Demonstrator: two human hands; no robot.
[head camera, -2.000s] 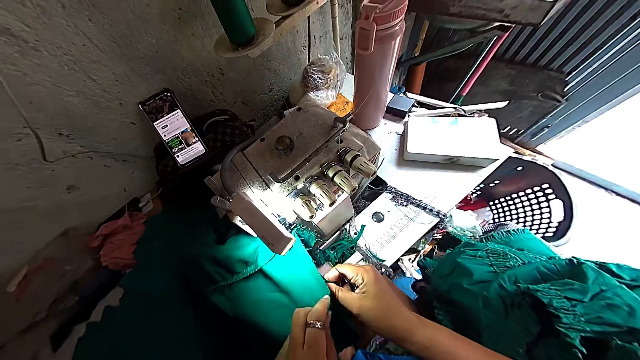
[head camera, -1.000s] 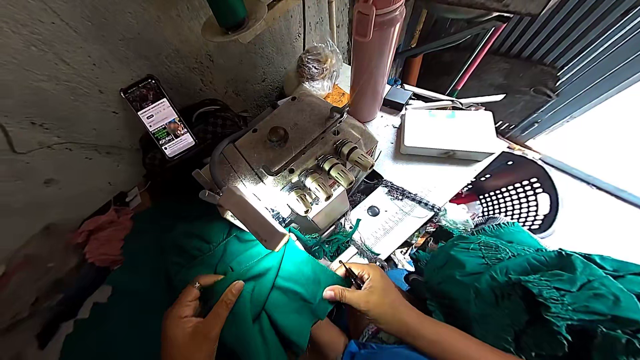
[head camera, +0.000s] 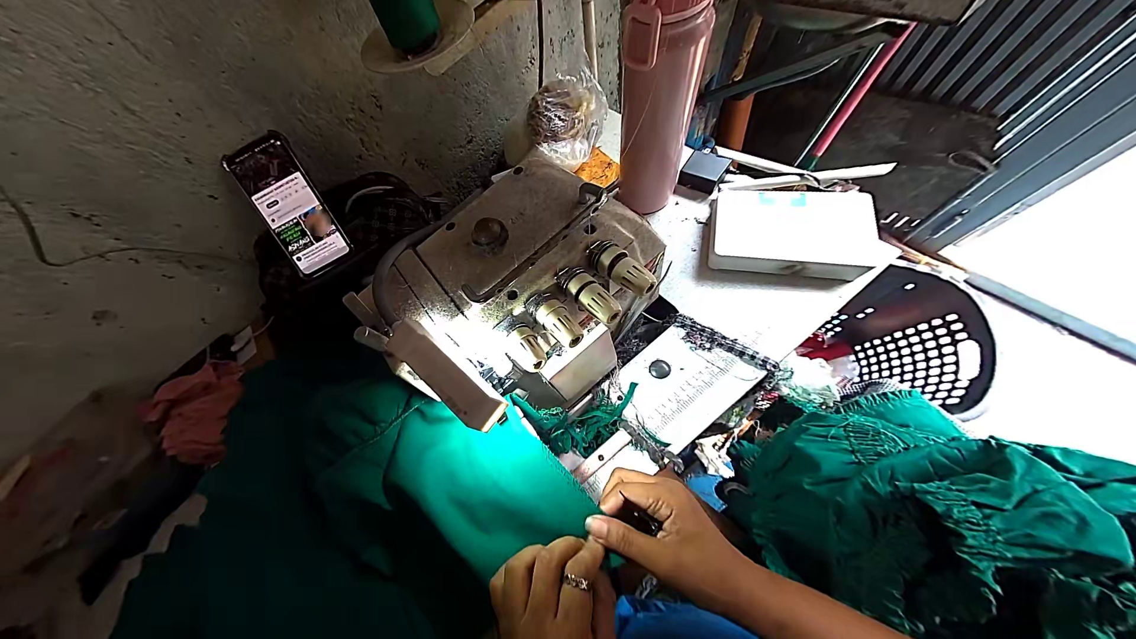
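Note:
Green fabric (head camera: 479, 479) runs from under the head of an overlock sewing machine (head camera: 524, 257) toward me, lit by the machine's lamp. At the near right edge of this cloth, my left hand (head camera: 555, 590), with a ring on one finger, pinches it. My right hand (head camera: 670, 528) meets the left at that edge, thumb and forefinger together, and holds a small dark tool (head camera: 639, 515) in its curled fingers; its exact kind is hidden. Green thread scraps (head camera: 590, 426) lie beside the presser area. To the right is a heap of gathered green fabric (head camera: 941, 497).
A phone (head camera: 288, 209) leans at the left by the wall. Behind the machine stand a pink bottle (head camera: 661, 106) and a bagged thread bundle (head camera: 564, 115). A white box (head camera: 792, 232) lies on the white table (head camera: 737, 311). A dark perforated basket (head camera: 932, 346) is at the right.
My left hand has moved right from the middle of the green cloth to its edge beside my right hand. The right hand stays near that edge with the dark tool.

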